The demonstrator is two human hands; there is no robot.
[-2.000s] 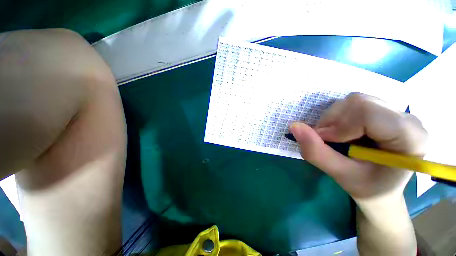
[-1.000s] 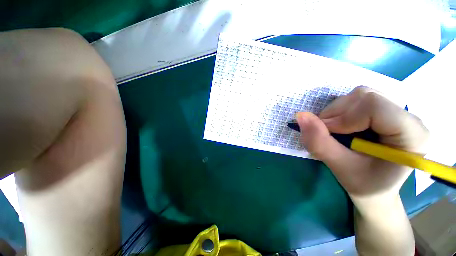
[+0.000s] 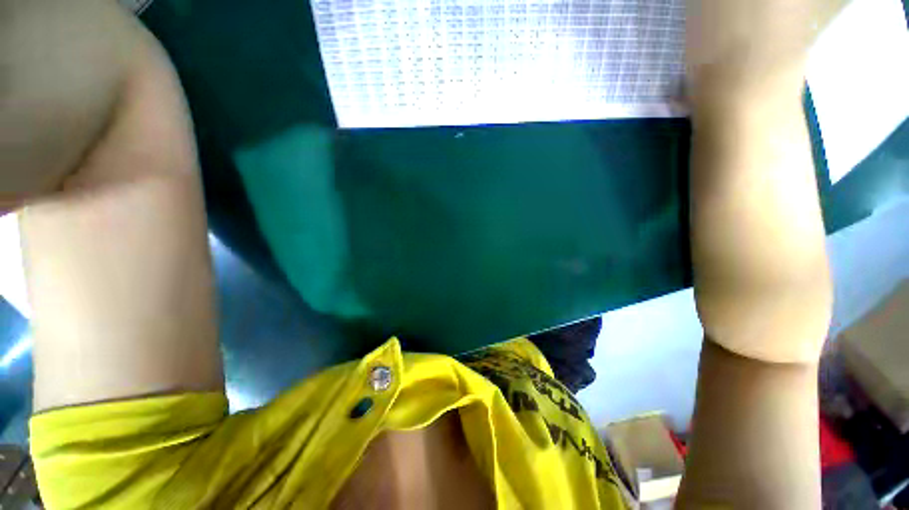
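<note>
A printed grid sheet (image 3: 508, 65) with small grey cells and a plain white margin lies on the dark green mat (image 3: 498, 219), cut off by the top edge. My right arm runs up the right side. Only the blurred base of my right hand (image 3: 748, 45) shows, beside the sheet's right part; its fingers are out of the picture. No pen is visible. My left arm is bent at the left, with the left hand out of view.
A white loose sheet (image 3: 859, 85) lies right of my right arm. My yellow shirt (image 3: 289, 448) fills the bottom. Brown cardboard boxes (image 3: 882, 344) stand low at the right, with another (image 3: 643, 448) below the bench's front edge. A white paper edge (image 3: 12, 264) shows at far left.
The view has tilted down towards my body. The sheet and my right hand have shifted up, and the fingers and yellow pen have left the picture. More shirt and floor show.
</note>
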